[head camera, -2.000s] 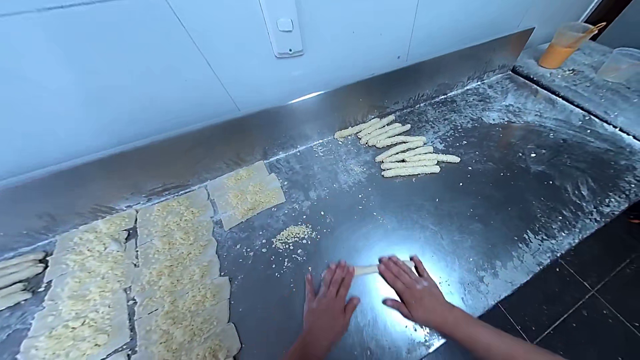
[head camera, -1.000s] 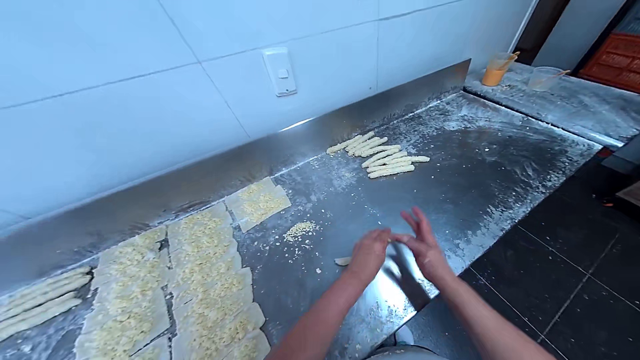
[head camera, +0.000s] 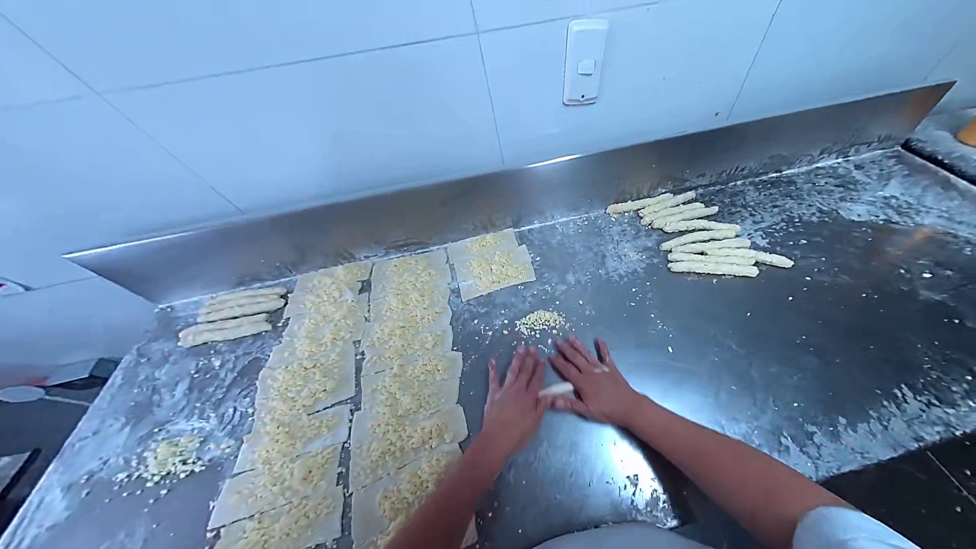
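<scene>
A short pale dough roll lies on the steel table between my two hands, its ends under them. My left hand rests flat on it with fingers pointing away from me. My right hand presses the other end, palm down, thumb tucked near the roll. Just beyond the fingertips is a small heap of yellowish crumbs. To the left, overlapping dough sheets topped with crumbly filling lie in columns, with a smaller topped piece beside them. Crumb-coated dough sticks lie in a group at the back right.
More dough sticks lie at the far left, above another crumb heap. A steel backsplash runs along the tiled wall, under a white switch plate. Flour streaks the steel table.
My hands, raised off the table and close together one second ago, are now down flat on the dough roll. The view has swung left.
</scene>
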